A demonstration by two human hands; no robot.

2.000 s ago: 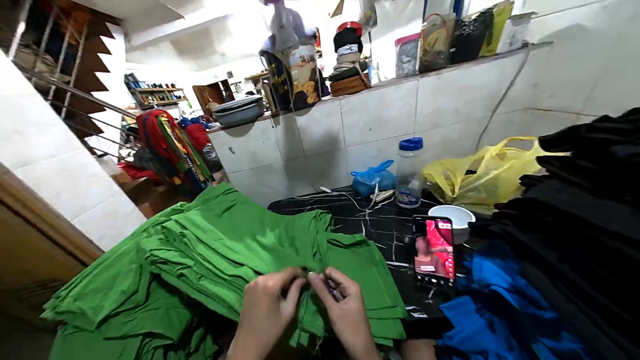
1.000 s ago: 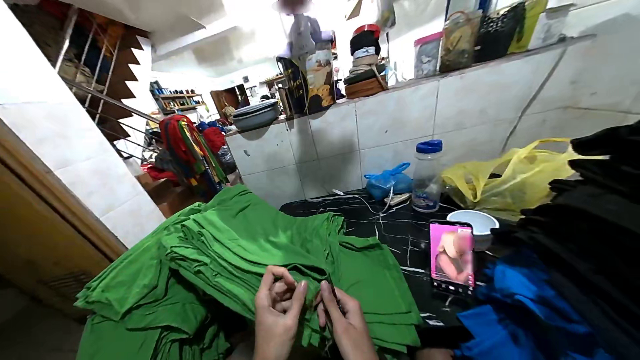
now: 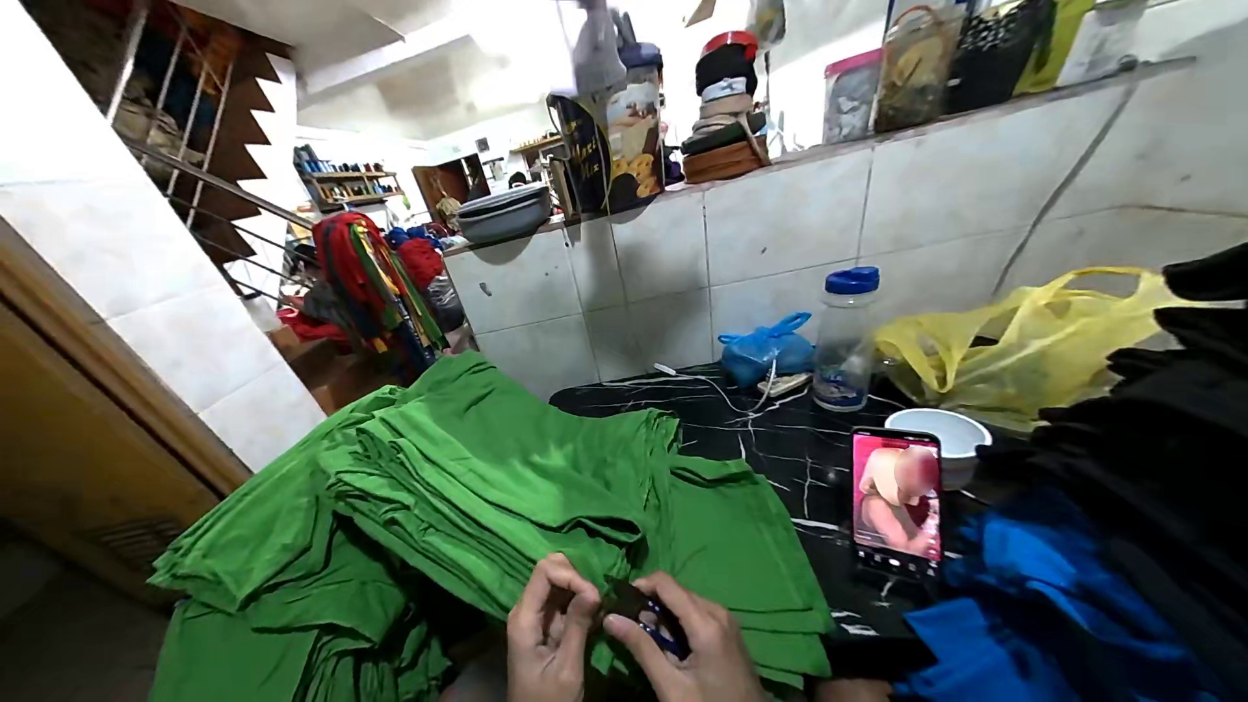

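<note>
A large pile of green cloth pieces (image 3: 487,458) lies in layers over the dark marbled table. At its near edge, my right hand (image 3: 687,634) is closed on a small dark tool with a blue part (image 3: 663,624), which may be a thread snipper; the fingers hide much of it. Just left of it, my left hand (image 3: 554,624) has thumb and forefinger curled near each other at the cloth's edge; whether they pinch cloth or thread cannot be told.
A lit smartphone (image 3: 897,502) stands upright right of the green cloth, before a white bowl (image 3: 941,434). Behind are a clear jar with blue lid (image 3: 844,341), a blue plastic bag (image 3: 765,349) and a yellow bag (image 3: 1033,341). Black cloth (image 3: 1170,468) and blue cloth (image 3: 1033,595) lie at right.
A small dark tool now shows in my right hand, not plainly seen before. My left hand stays close beside it. The picture on the phone has changed.
</note>
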